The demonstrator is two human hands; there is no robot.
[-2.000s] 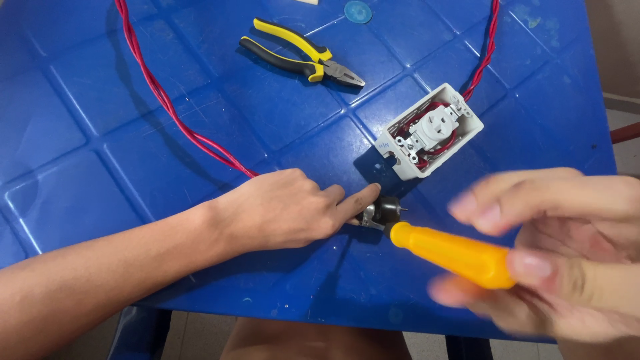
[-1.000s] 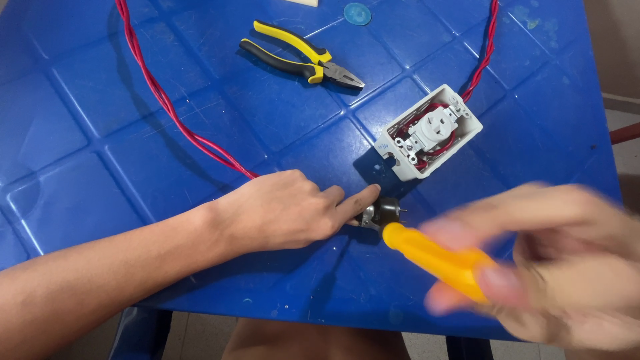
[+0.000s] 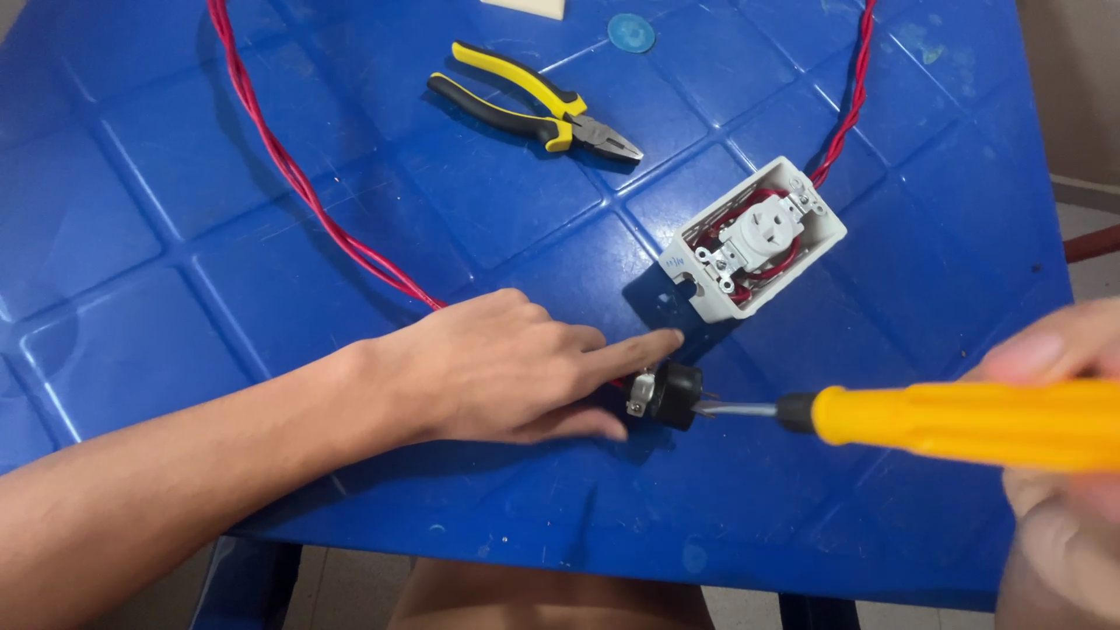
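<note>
My left hand point(image 3: 525, 376) rests at the middle of the blue plastic table, its index finger stretched along the upper side of a black electrical plug point(image 3: 678, 395) with a metal cord clamp; the thumb is spread below. Whether the hidden fingers grip it cannot be seen. A twisted red wire point(image 3: 306, 188) runs under this hand towards the plug. At the right edge, my right hand point(image 3: 1050, 420), partly out of view, holds a screwdriver point(image 3: 962, 424) with a yellow handle, its metal tip at the plug's prong side. A white outlet box point(image 3: 752, 241) with a socket and red wires inside lies above the plug.
Combination pliers point(image 3: 542, 101) with yellow and black handles lie near the top middle. Beyond them are a blue-green disc point(image 3: 631, 33) and a cream-coloured piece point(image 3: 529, 7). Another twisted red wire point(image 3: 853, 105) leads up from the outlet box. The table's near edge point(image 3: 490, 560) crosses above my legs.
My right hand has moved right, and the screwdriver has swung from slanting to nearly level, with its shaft now in view. The left thumb now shows apart below the plug's clamp.
</note>
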